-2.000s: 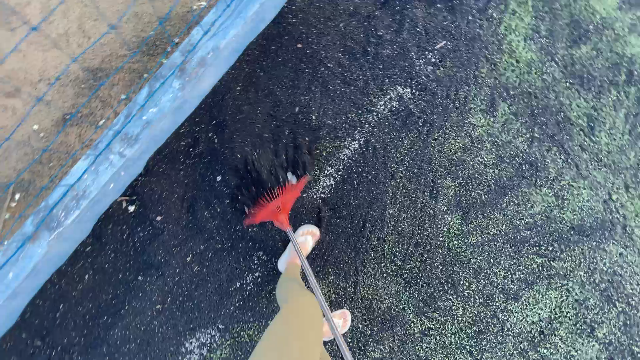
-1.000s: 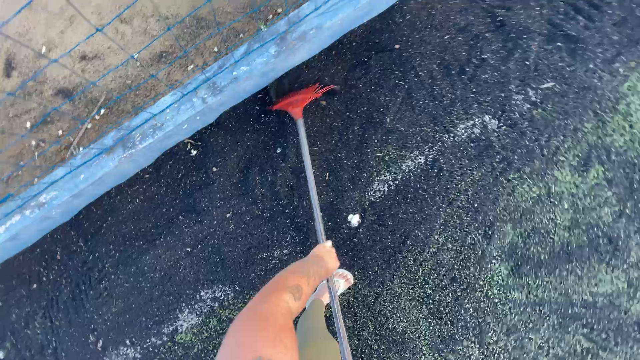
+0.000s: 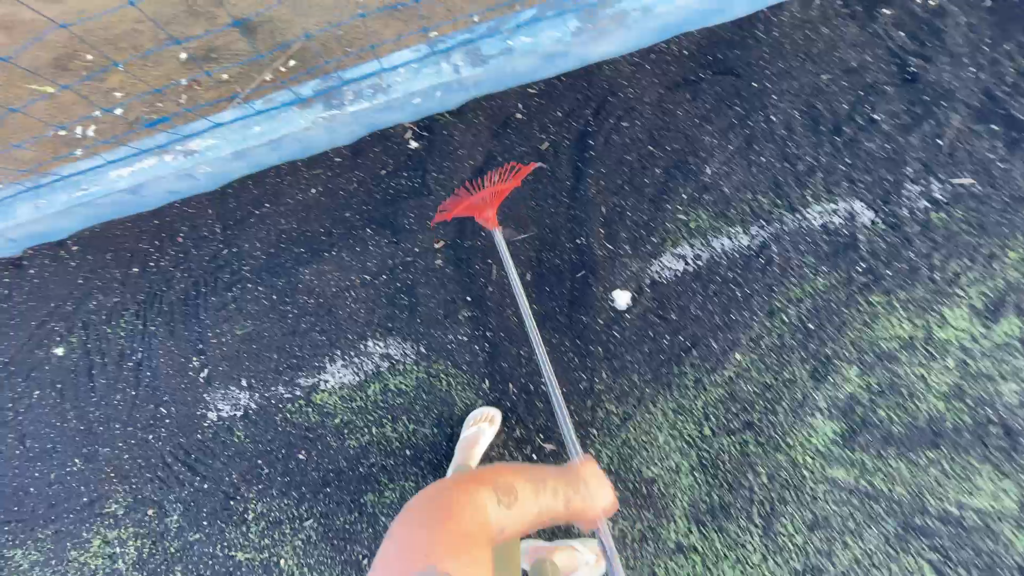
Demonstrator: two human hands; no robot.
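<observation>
My left hand (image 3: 594, 492) is closed around the metal pole (image 3: 534, 332) of a rake, low in the view, with its forearm coming in from the lower left. The rake's red fan-shaped head (image 3: 484, 196) rests on or just over dark granules on artificial turf, a short way from the blue curb; exact contact of the tines cannot be told. The pole's lower end runs out of the bottom edge. My right hand is not in view.
A blue painted curb (image 3: 320, 116) with blue netting (image 3: 152, 60) crosses the upper left, with sandy ground behind. A small white object (image 3: 621, 299) lies right of the pole. Green turf (image 3: 800, 448) shows through at right. My sandaled feet (image 3: 478, 432) are below.
The rake head was beside the curb one second ago and is now farther from it, nearer my feet. My left hand, out of view two seconds ago, is in view on the pole.
</observation>
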